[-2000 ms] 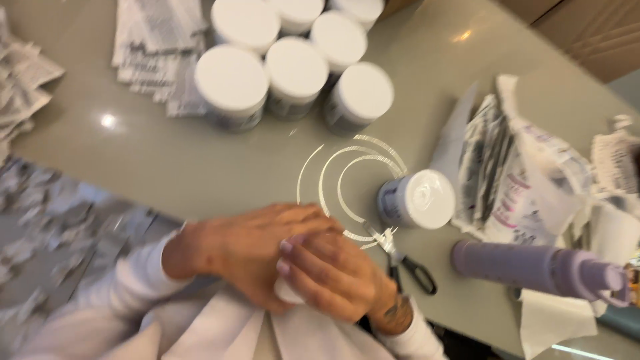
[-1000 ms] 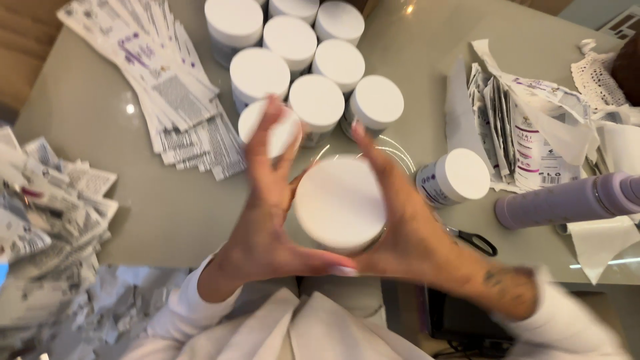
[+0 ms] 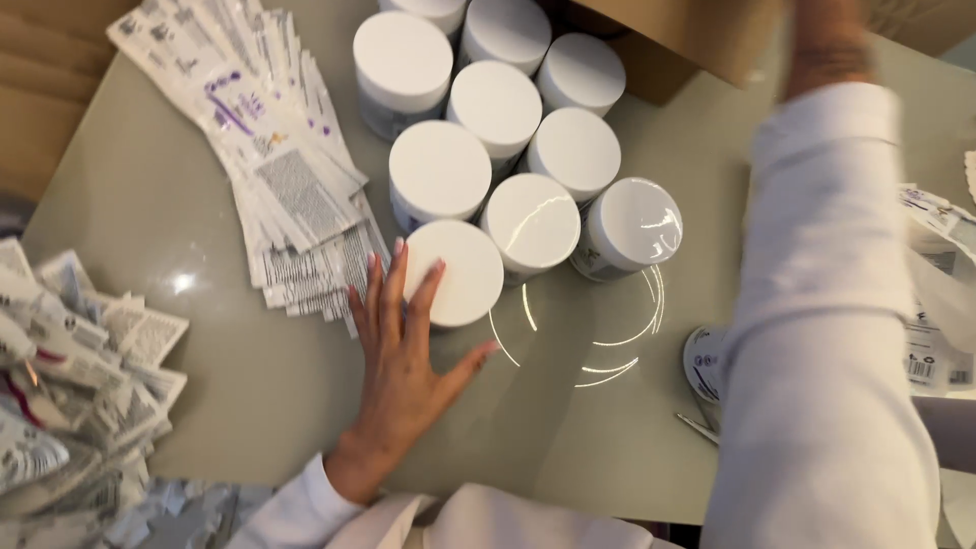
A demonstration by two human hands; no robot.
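My left hand [image 3: 404, 374] lies with fingers spread, its fingertips touching the lid of the nearest white jar [image 3: 456, 273] at the near end of a cluster. Several more white-lidded jars [image 3: 440, 169] stand upright close together behind it. One at the right of the group [image 3: 637, 221] has shiny clear wrap over its lid. My right arm reaches far forward past a cardboard box [image 3: 686, 34]; only the wrist [image 3: 827, 57] shows and the hand is out of the frame. A further labelled jar [image 3: 703, 364] is partly hidden by my right sleeve.
A fanned stack of printed sleeves [image 3: 293, 191] lies left of the jars. A heap of crumpled printed pieces [image 3: 99, 381] is at the far left. Scissors [image 3: 698, 428] are partly covered by my right sleeve. Printed packaging [image 3: 934, 305] lies at the right.
The white jar that both hands held a second ago is out of them. My left hand has moved to the lid at the cluster's near end; my right arm has stretched forward, its hand leaving view.
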